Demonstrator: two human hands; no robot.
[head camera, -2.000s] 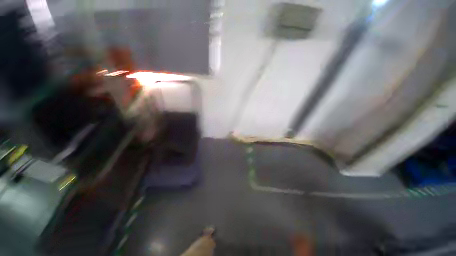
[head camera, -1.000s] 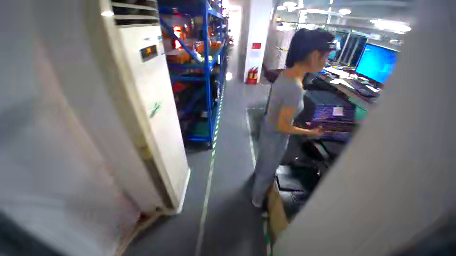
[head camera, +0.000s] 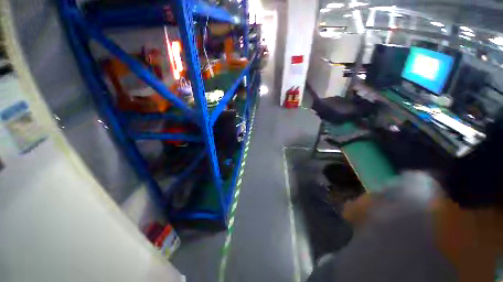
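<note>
Neither of my hands is in the picture. Nearest in front of me, at the lower right, is a person (head camera: 386, 237) in a grey top, blurred and cut off by the picture's edge, with dark hair at the right. Beyond the person lies a green bench surface (head camera: 370, 162), partly covered by dark, blurred things that I cannot make out.
A blue metal rack (head camera: 204, 126) with orange and green things stands at the left, beside a white wall or panel (head camera: 49, 204). A grey aisle floor (head camera: 259, 220) with striped tape runs to a white pillar (head camera: 298, 44) with fire extinguishers (head camera: 292, 98). A lit monitor (head camera: 426, 68) stands at the right.
The view has moved forward along the aisle. The blue rack and the person are now much nearer, and the person fills the lower right. The black board stack beside the person no longer shows.
</note>
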